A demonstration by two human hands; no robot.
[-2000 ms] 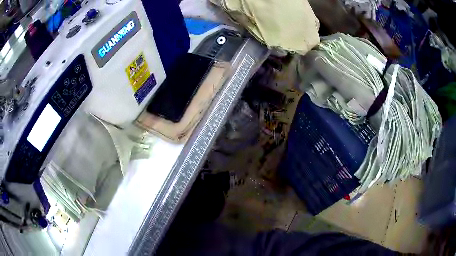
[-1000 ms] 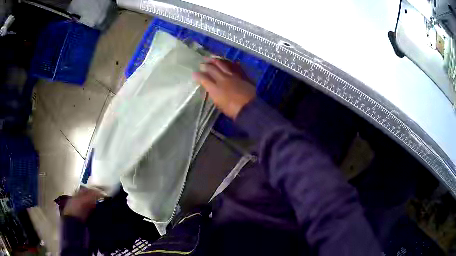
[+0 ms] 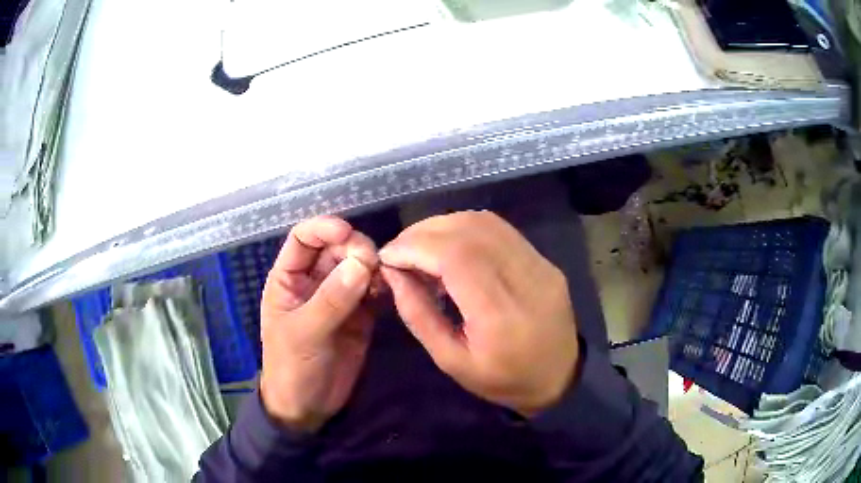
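My left hand (image 3: 319, 325) and my right hand (image 3: 491, 307) meet in front of the table's curved edge, over my lap. The thumb and fingertips of each hand are pinched, with the tips touching or nearly touching. A tiny pale spot shows at the left fingertips; whether it is a thread or a nail, I cannot tell. No fabric panel shows in either hand. The white machine table (image 3: 378, 104) lies just beyond, with a ruler-marked edge (image 3: 434, 174).
Pale green cloth pieces (image 3: 160, 377) hang at the left by a blue crate (image 3: 236, 330). More layered cloth (image 3: 47, 141) lies at the table's left. A phone (image 3: 755, 24) sits on a tan pad. A dark blue crate (image 3: 741, 302) and bundled cloth (image 3: 821, 434) are at the right.
The view has swung right from the lap and floor to the table front. The pale panel is out of my hands, which have come together. Cloth now hangs by the blue crate.
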